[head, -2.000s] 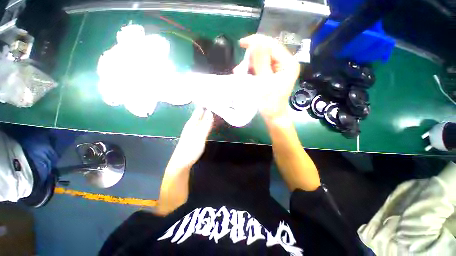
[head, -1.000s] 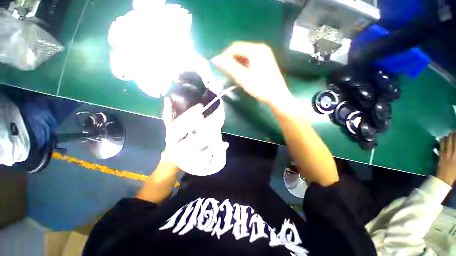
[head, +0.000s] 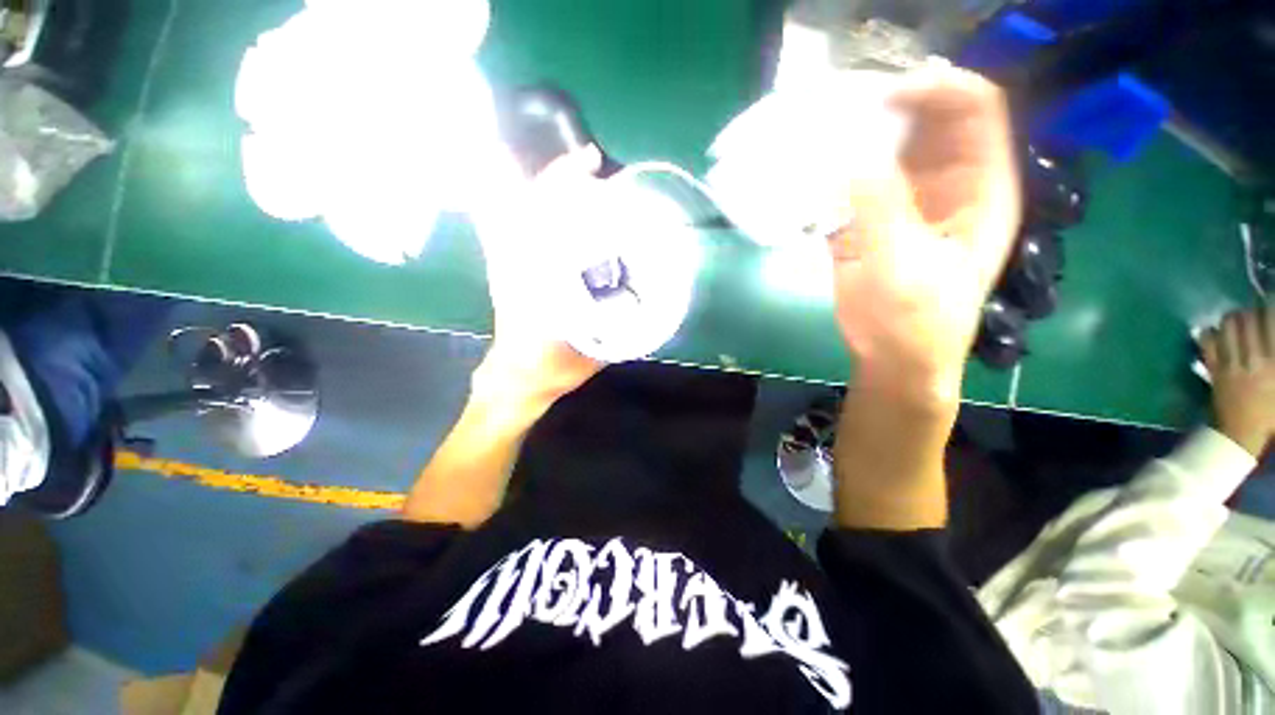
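My left hand (head: 529,300) grips a white round mount (head: 646,300) with a small dark square opening in its face, which is turned up toward me. A glossy black round housing (head: 543,123) shows just beyond this hand. A white cable (head: 664,171) curves from the mount toward my right hand. My right hand (head: 923,231) is raised at the right and holds a glaring white rounded cover (head: 783,161). Glare hides its fingertips and the cover's edges. The mount and the cover are apart.
A glaring pile of white covers (head: 364,119) lies at the left. Black ring parts (head: 1042,259) lie partly hidden behind my right hand. A blue bin (head: 1119,115) stands at the back right, a clear bag (head: 42,147) far left. Another person's hand (head: 1242,370) rests at the right edge.
The mount has turned its round face up in my left hand. My right hand has moved right from above the assembly and now holds a white cover.
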